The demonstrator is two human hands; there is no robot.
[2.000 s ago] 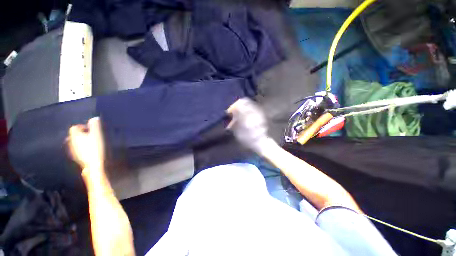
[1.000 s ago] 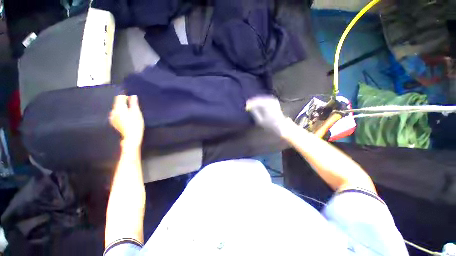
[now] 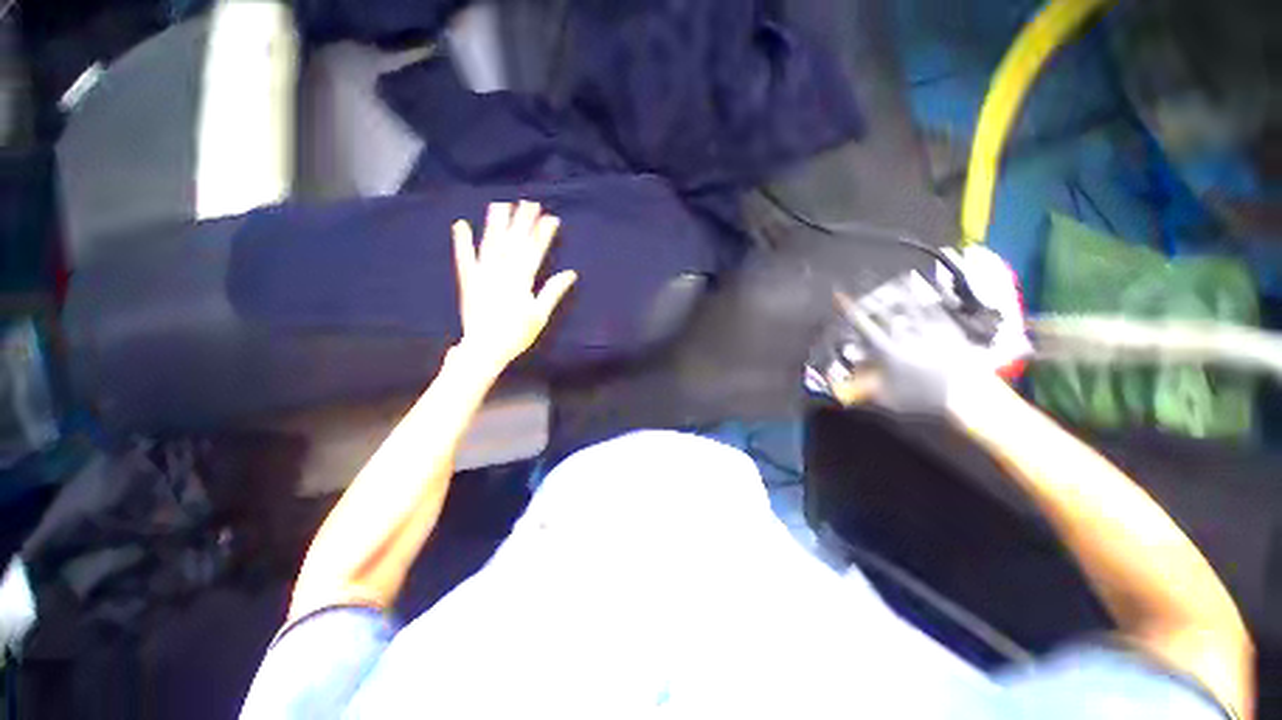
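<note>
A navy garment [image 3: 352, 267] lies flat along the dark padded arm [image 3: 148, 331], leaving the arm's left end uncovered. More navy cloth [image 3: 689, 99] is bunched behind it. My left hand [image 3: 506, 288] is bare and rests palm down on the garment, fingers spread. My right hand [image 3: 921, 373], in a pale glove, is blurred and closed around the handle area of the steam iron [image 3: 900, 310], right of the padded arm. My hand hides much of the handle.
A white bar [image 3: 246, 113] lies at the back left. A yellow hose [image 3: 1005, 120] and a whitish hose [image 3: 1167, 338] run by the iron. A black cord [image 3: 830, 225] arcs behind it. A green cloth bundle [image 3: 1146, 331] is at right. Dark crumpled cloth [image 3: 120, 521] is at lower left.
My left hand has let go of the garment's edge and moved right onto it. The garment lies flatter. My right hand has left the garment and taken hold of the iron.
</note>
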